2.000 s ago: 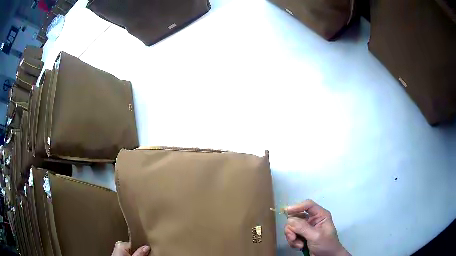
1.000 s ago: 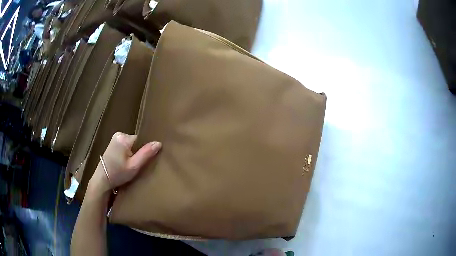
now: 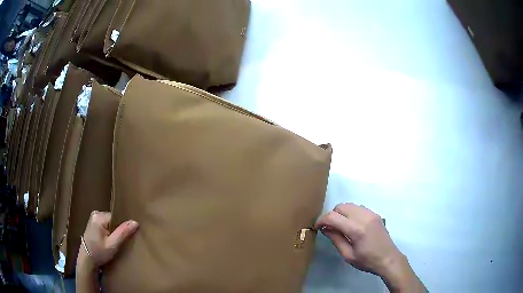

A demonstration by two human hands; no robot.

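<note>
A brown handbag body (image 3: 212, 189) lies in front of me with its mouth seam towards the top. My left hand (image 3: 106, 240) grips its left edge, thumb on the front panel. A small gold logo (image 3: 299, 239) sits near the panel's right edge, with a pale patch at its upper part. My right hand (image 3: 358, 236) is at that edge beside the logo. Its fingertips are closed on a thin dark tip that reaches the logo; this looks like a pointed hand tool (image 3: 312, 229), mostly hidden in the hand.
A row of brown bags (image 3: 94, 137) with white tufts stands at the left. Another bag (image 3: 183, 40) stands behind the held one. A dark brown bag (image 3: 487, 40) lies at the upper right on the white worktable (image 3: 413, 143).
The held bag has moved left and down in view since a second ago. My right hand, then barely visible at the bottom edge, has come up to the logo. My left hand still holds the bag.
</note>
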